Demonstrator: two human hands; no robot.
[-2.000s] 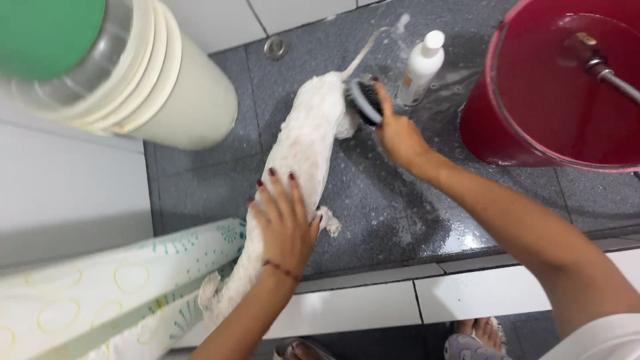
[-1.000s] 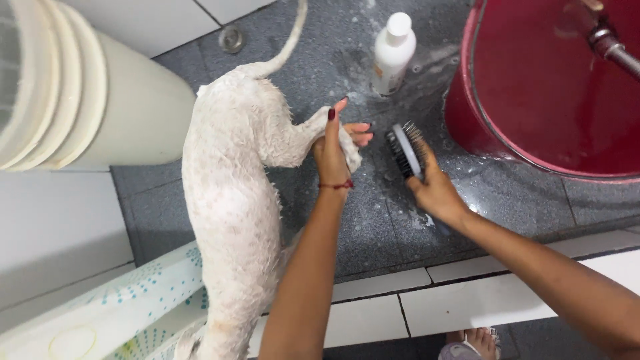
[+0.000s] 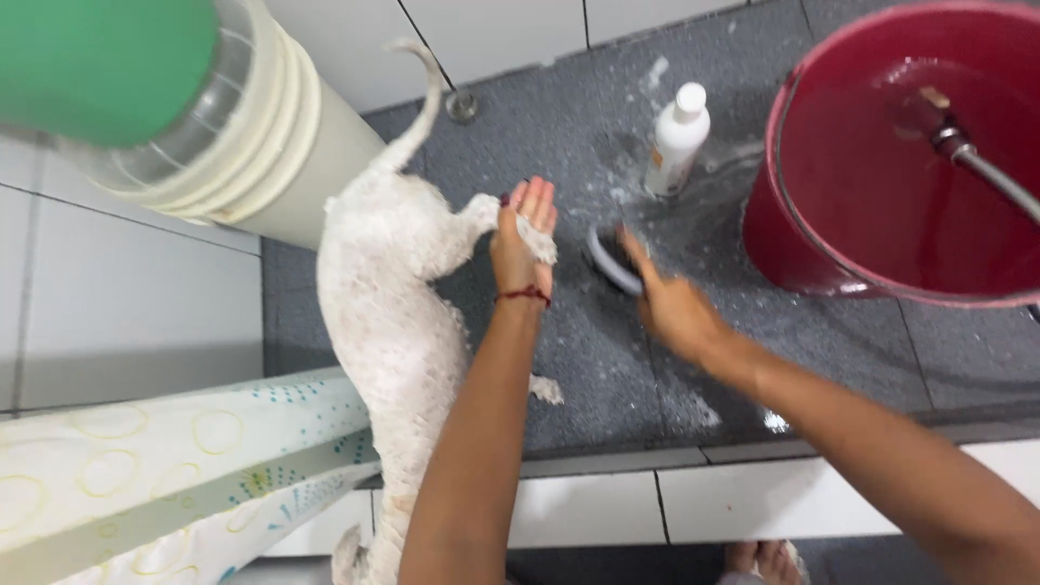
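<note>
A wet white dog stands on dark grey tiles, its curled tail toward the wall and its head end at the bottom edge of the view. My left hand, with a dark red cord on the wrist, holds one of the dog's hind paws between thumb and palm, fingers extended. To its right, my right hand grips a grey grooming brush, blurred and apart from the dog. Another paw rests on the tiles below. A white bottle with a white cap stands beyond the brush.
A red bucket of water stands at the right with a metal hose in it. At upper left is a cream bucket with a green item on top. A patterned shower curtain hangs lower left. A drain lies by the wall.
Two seconds ago my left hand lay on the dog's back and the brush was near its rear. My left hand now holds a hind paw, and the brush is away from the dog.
</note>
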